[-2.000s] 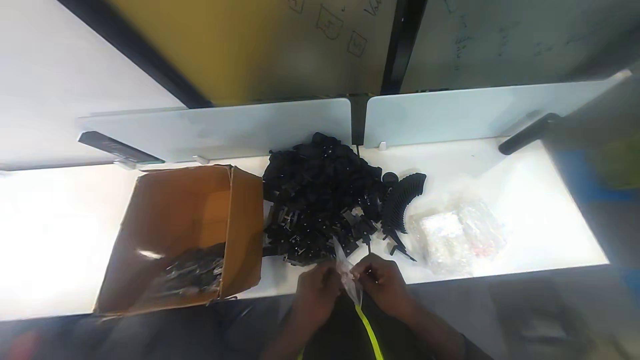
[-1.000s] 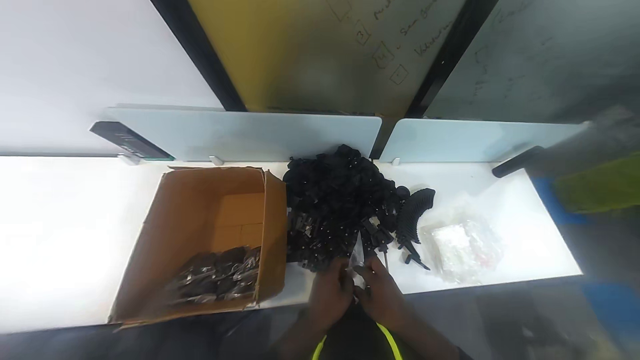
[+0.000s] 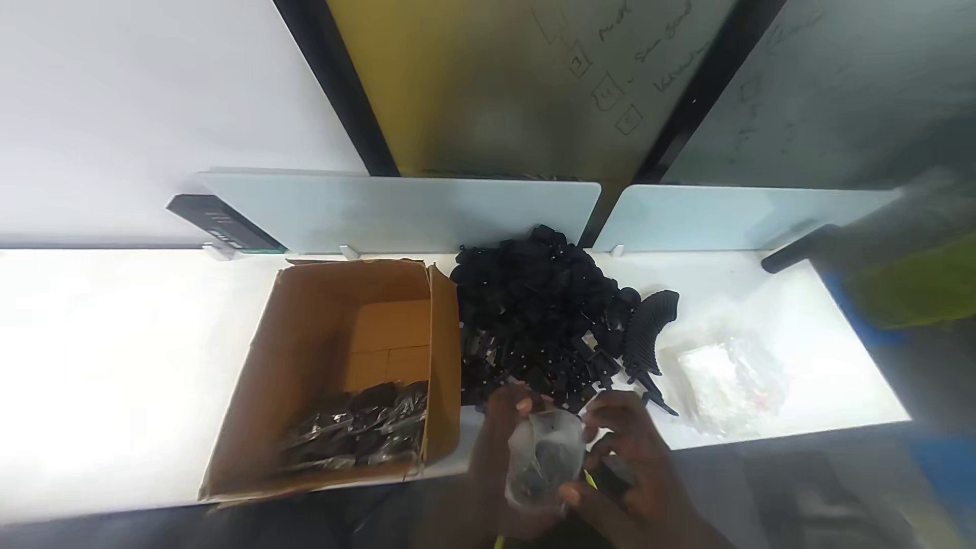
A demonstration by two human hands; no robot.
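Between my hands, at the table's front edge, a clear plastic bag stands puffed out with its mouth spread. My left hand grips its left side. The fingers of my right hand are curved around its right side and touch it low down; whether they pinch it is hard to tell. Just beyond both hands lies a large heap of small black plastic parts. A ribbed, curved black piece rests at the heap's right side.
An open cardboard box with several clear bags of black parts stands left of the heap. Clear plastic bags with white contents lie on the white table at right. Low white divider panels run along the back.
The clear bag, narrow and bunched between my fingers before, is now spread wide. My hands have moved apart around it. The view has shifted.
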